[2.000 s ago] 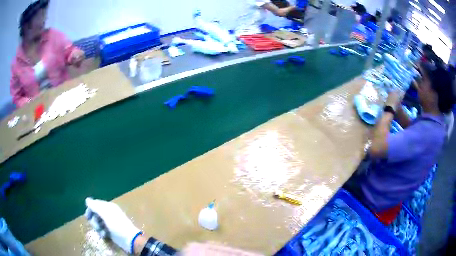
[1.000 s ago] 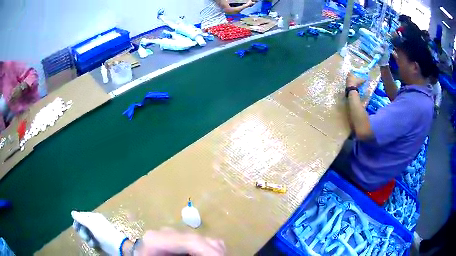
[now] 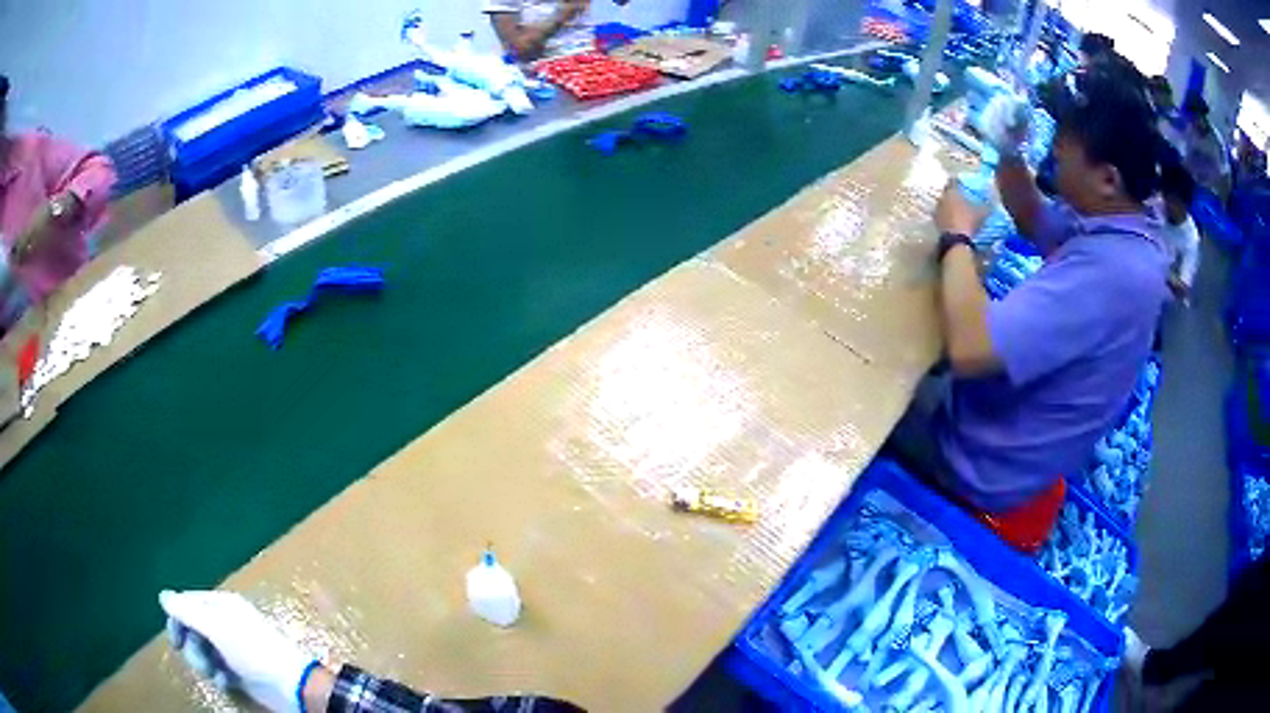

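My right hand (image 3: 240, 646), in a white knitted glove with a blue-edged cuff and a dark checked sleeve, lies low over the cardboard at the bottom left. Its fingers point left and nothing shows in it; its finger side is blurred. My left hand is not in view. A small white glue bottle (image 3: 493, 591) with a blue tip stands upright to the right of the glove, apart from it. A yellow utility knife (image 3: 715, 504) lies farther right. Pale-blue leg pieces (image 3: 919, 613) fill a deep-blue tote (image 3: 801, 547) below the table's right edge.
The green belt (image 3: 460, 320) runs beyond the shiny cardboard (image 3: 543, 488) and carries blue bow-like parts (image 3: 323, 295). A person in purple (image 3: 1065, 348) holds pale-blue parts at the right. A person in pink (image 3: 56, 195) is opposite, near white pieces (image 3: 91, 334).
The view has swung right. My bare left hand, blurred beside the right sleeve a second ago, is out of view. The glove has stayed low over the cardboard. The belt parts appear farther left.
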